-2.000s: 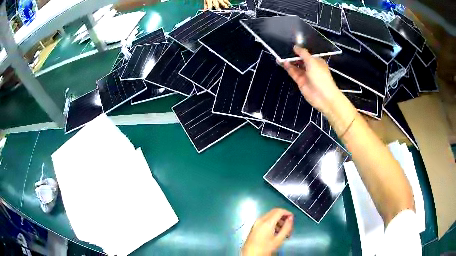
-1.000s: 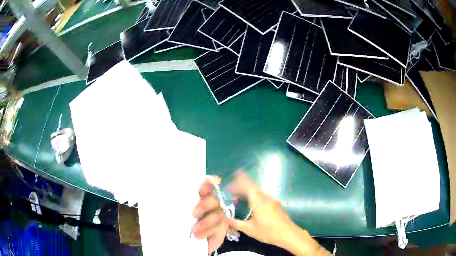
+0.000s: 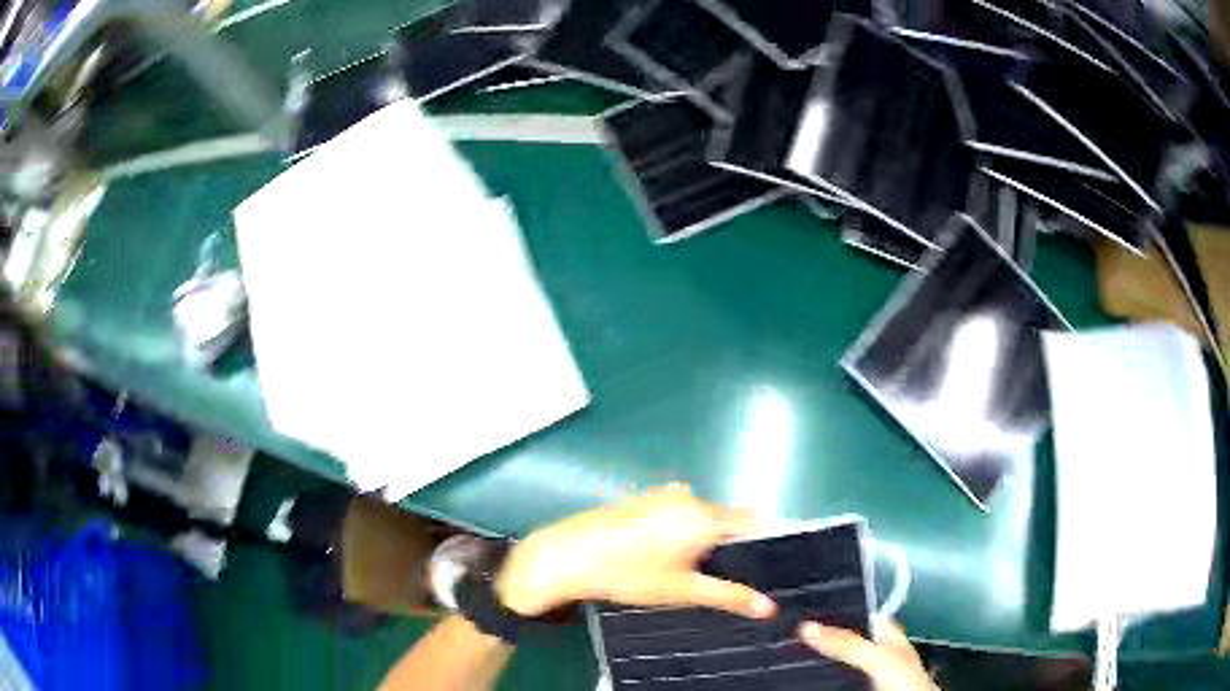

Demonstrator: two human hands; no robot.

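A black solar panel (image 3: 755, 607) with pale lines and a light edge is held low at the front, cut off by the bottom of the picture. My left hand (image 3: 627, 551), with a dark band at the wrist, lies over its upper left part, a finger on the black face. My right hand (image 3: 870, 657) grips its right side, partly cut off. A white cord (image 3: 893, 578) loops beside its right edge. A stack of white sheets (image 3: 405, 304) lies on the green bench at left. A white wrapped pile (image 3: 1130, 473) lies at right, its cord hanging over the bench edge.
Another panel (image 3: 951, 358) lies flat on the green bench (image 3: 675, 324), left of the wrapped pile. Many loose panels (image 3: 884, 128) are heaped at the back. A whitish lump (image 3: 209, 317) sits at far left. Brown cardboard (image 3: 1147, 290) is at right. A blue crate (image 3: 108, 607) is at lower left.
A second ago my hands were at a bundled white cord beside a large white piece overlapping the sheet stack. Now they hold a black-faced panel farther right, and the stack is uncovered.
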